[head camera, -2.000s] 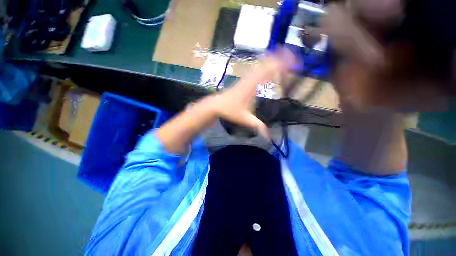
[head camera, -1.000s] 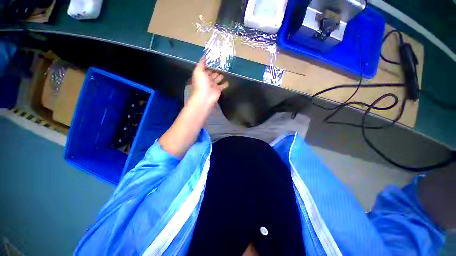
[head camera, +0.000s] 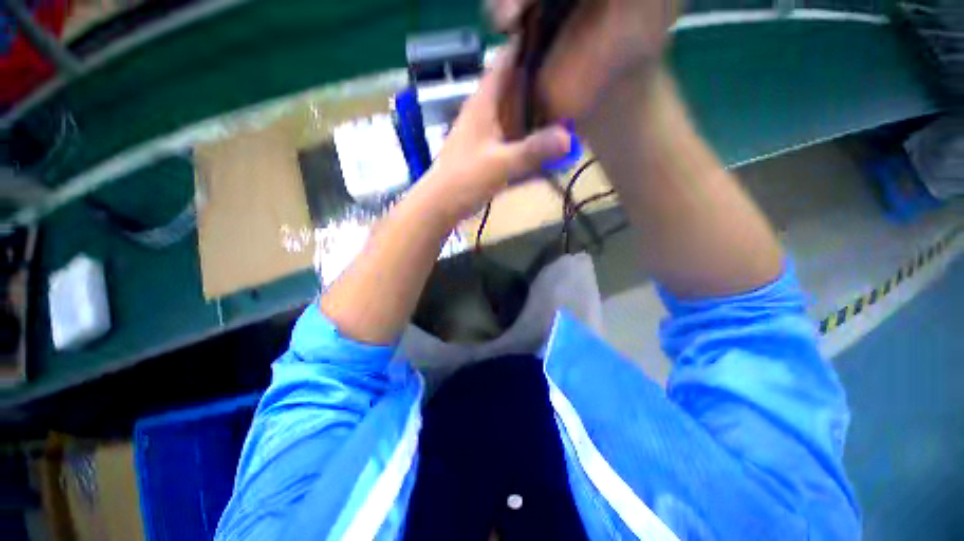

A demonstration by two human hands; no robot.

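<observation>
My left hand point(head camera: 476, 159) and my right hand point(head camera: 608, 63) are raised together over the bench at the top, both blurred. They hold a long black object point(head camera: 534, 63), which looks like the electric screwdriver. My right hand wraps its upper part. My left fingers and thumb are around its lower part. The object's top is cut off by the frame edge, and its tip is not clear. Thin black cords point(head camera: 571, 206) hang below the hands at the bench edge. The silver-and-black metal box point(head camera: 444, 90) stands in the blue tray point(head camera: 410, 132), partly hidden by my left hand.
A white box point(head camera: 372, 156) with clear plastic wrap point(head camera: 340, 241) lies on the cardboard sheet point(head camera: 248, 211). Another white box point(head camera: 79, 303) and cable coils point(head camera: 169, 227) are at left. Below are a blue crate point(head camera: 196, 465) and a carton point(head camera: 111, 486). Floor tape point(head camera: 888, 285) shows at right.
The view has turned. My left hand has left the plastic wrap and risen to join my right hand. The black object, earlier lying on the cardboard at the right, is now in my hands.
</observation>
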